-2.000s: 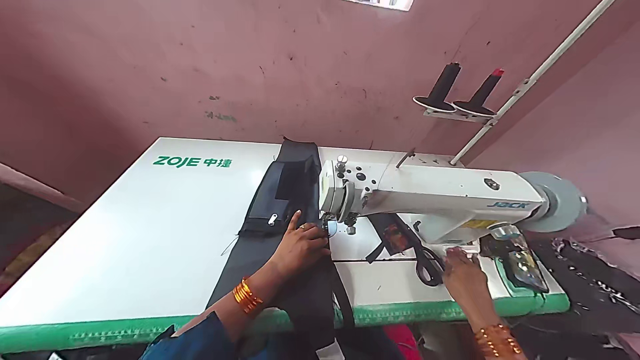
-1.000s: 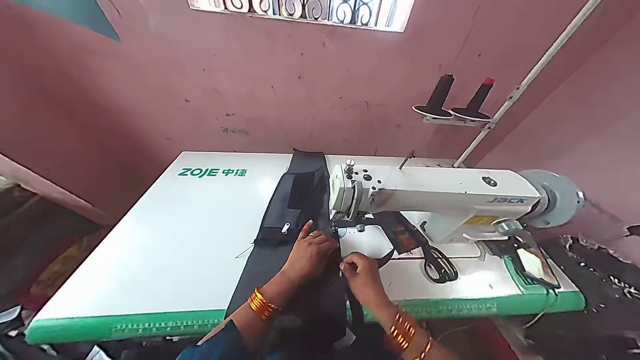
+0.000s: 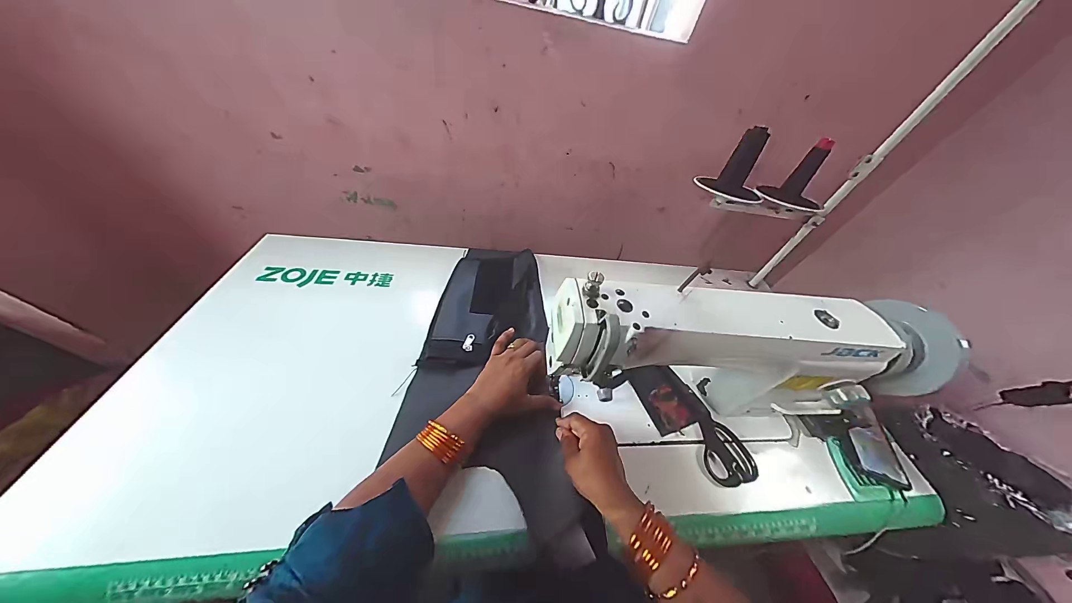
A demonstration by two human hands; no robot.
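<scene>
A dark fabric piece with a zipper pocket (image 3: 452, 335) lies on the white sewing table, just left of the sewing machine's needle area. My left hand (image 3: 512, 377) rests on this fabric beside the presser foot, its fingers spread and pressing down. With thumb and index finger together, my right hand (image 3: 589, 452) pinches the fabric's right edge just in front of the foot. The white Jack sewing machine (image 3: 745, 327) stands over the fabric's right side, and its head partly hides the needle. From my hands the cloth hangs down over the front edge of the table.
Black-handled scissors (image 3: 729, 452) and a small dark patch with a reddish print (image 3: 670, 406) lie right of the needle area. A phone (image 3: 878, 456) sits on a green tray at the right end. Two dark thread cones (image 3: 744, 163) stand on a rack behind. Dark material lies beyond the table's right side.
My right hand was beside the scissors two seconds ago and has come left to the fabric by the needle. My left hand stays on the fabric.
</scene>
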